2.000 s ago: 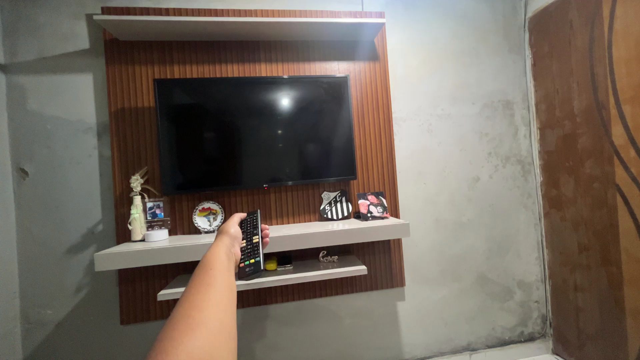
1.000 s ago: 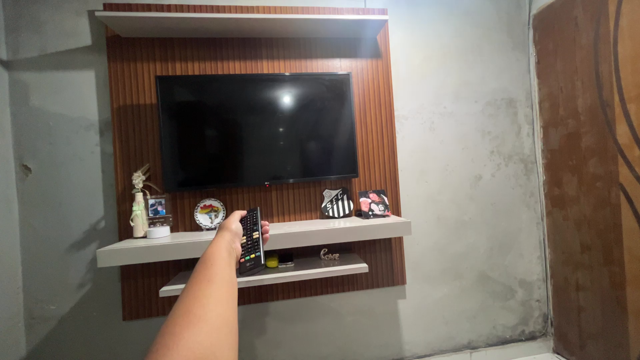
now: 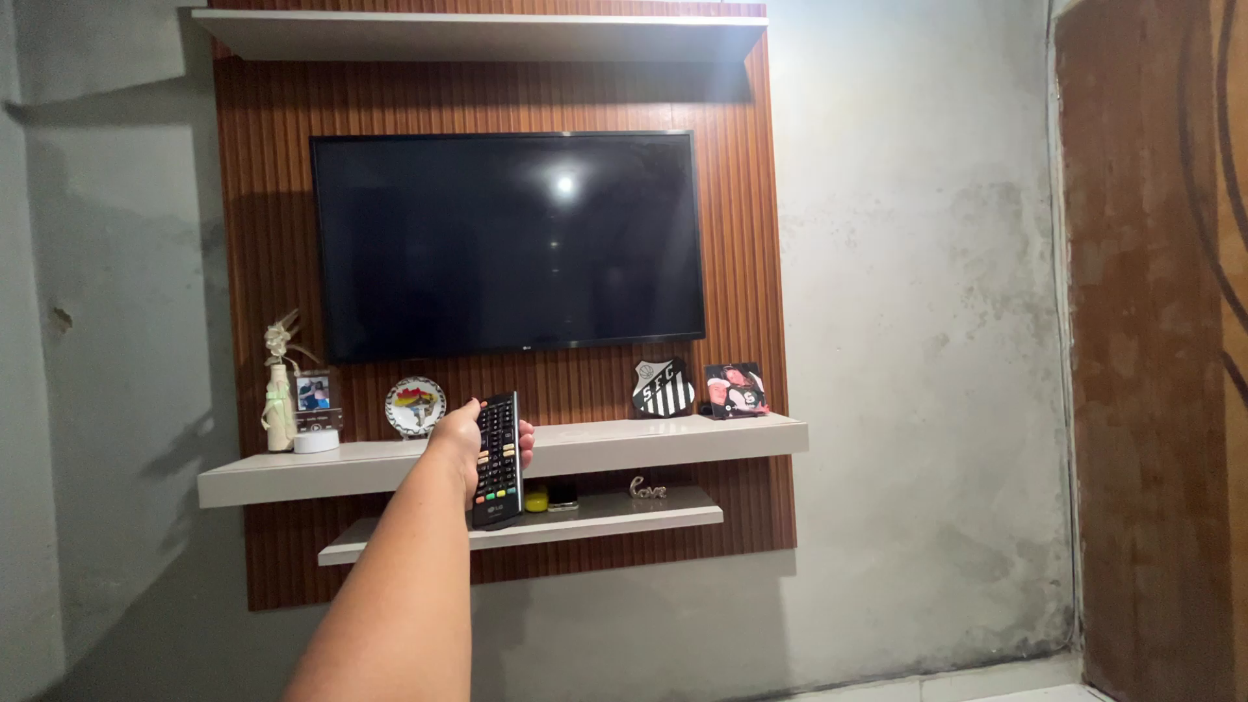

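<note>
My left hand (image 3: 462,439) is shut around a black LG television remote control (image 3: 498,463), reached out in front at the centre. The thumb lies along the remote's left edge near its upper end, and fingertips show at its right edge. Its button face is toward me, with coloured buttons near the lower end. Beyond and above the hand, a flat television (image 3: 507,244) hangs on a slatted wood panel (image 3: 741,273); its screen is dark and reflects a bright light. My right hand is not in view.
The upper white shelf (image 3: 673,439) carries a bottle vase (image 3: 280,419), a round white device (image 3: 316,442), a decorative plate (image 3: 415,406), a striped shield (image 3: 663,388) and a photo (image 3: 736,390). On the lower shelf (image 3: 624,525) are a yellow object (image 3: 536,500) and a "love" ornament (image 3: 647,488).
</note>
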